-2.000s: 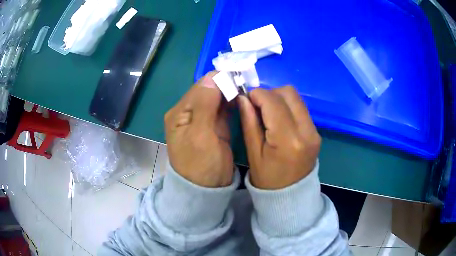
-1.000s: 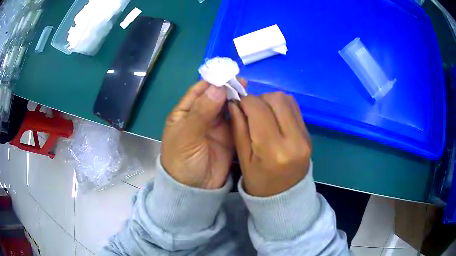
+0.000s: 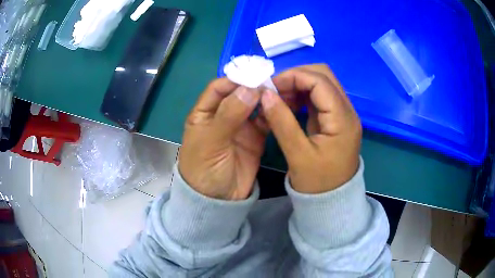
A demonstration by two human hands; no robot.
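A small white piece (image 3: pixel 249 70) with a rounded, fluffy-looking top is held up in front of the blue tray's near left edge. My left hand (image 3: pixel 222 136) grips it from below between thumb and fingers. My right hand (image 3: pixel 321 127) pinches a thin white strip (image 3: pixel 270 84) at its right side, thumb against fingers. The fingertips hide the lower part of the piece. A white absorbent block (image 3: pixel 286 35) lies in the blue tray (image 3: pixel 347 117). A clear sleeve (image 3: pixel 403 63) lies tilted at the tray's right.
A black smartphone (image 3: pixel 145 68) lies left of the tray on the green bench. Behind it are a clear tub (image 3: pixel 68 32) of white pieces and a small white strip (image 3: pixel 142 10). A red stool (image 3: pixel 46 137) and clear bag (image 3: pixel 108 157) are below the bench.
The flat white flaps beside the piece are now mostly out of sight. My right hand has moved up and right and turned, its thumb now showing against the strip. The view has shifted slightly.
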